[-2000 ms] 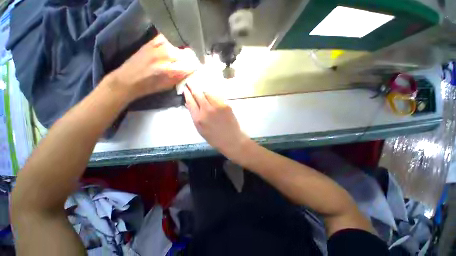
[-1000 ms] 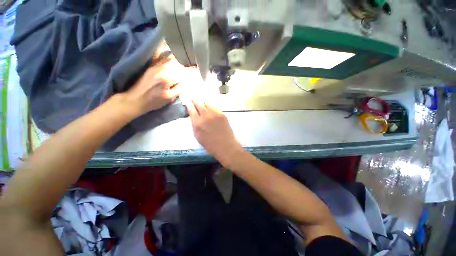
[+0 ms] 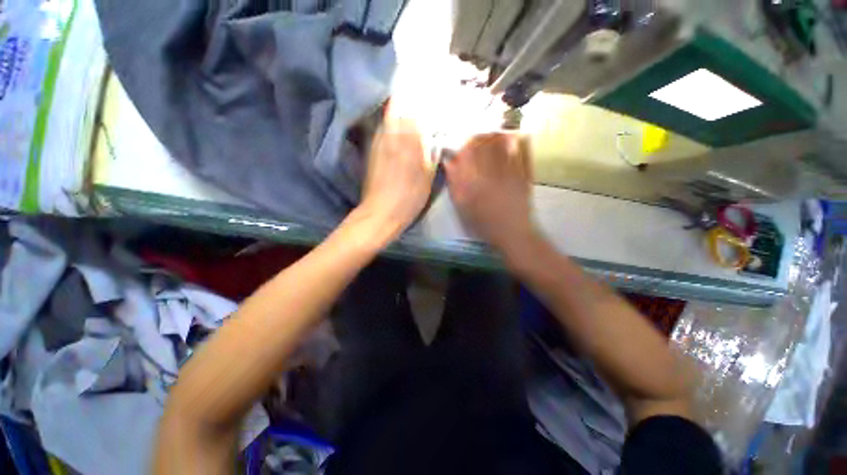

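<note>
The grey garment piece (image 3: 251,102) lies heaped on the left of the table and reaches its front edge. My left hand (image 3: 401,172) and my right hand (image 3: 489,176) are close together in front of the needle area, with a thin dark edge of the cloth between their fingertips. Both hands are blurred, and the lamp glare washes out the fingers and the cloth behind them. The sewing machine head (image 3: 548,46) stands just behind and to the right of my hands. The presser foot is hidden in glare.
Scissors (image 3: 729,237) with red and yellow handles lie at the table's right end beside a dark tray (image 3: 765,249). A plastic-wrapped package (image 3: 32,102) is at the left end. Grey and white offcuts (image 3: 102,371) are heaped below the table's green edge (image 3: 223,221).
The view has shifted left. My left hand has come from the left to beside my right hand, more upright. The grey garment has spread towards the table's front edge.
</note>
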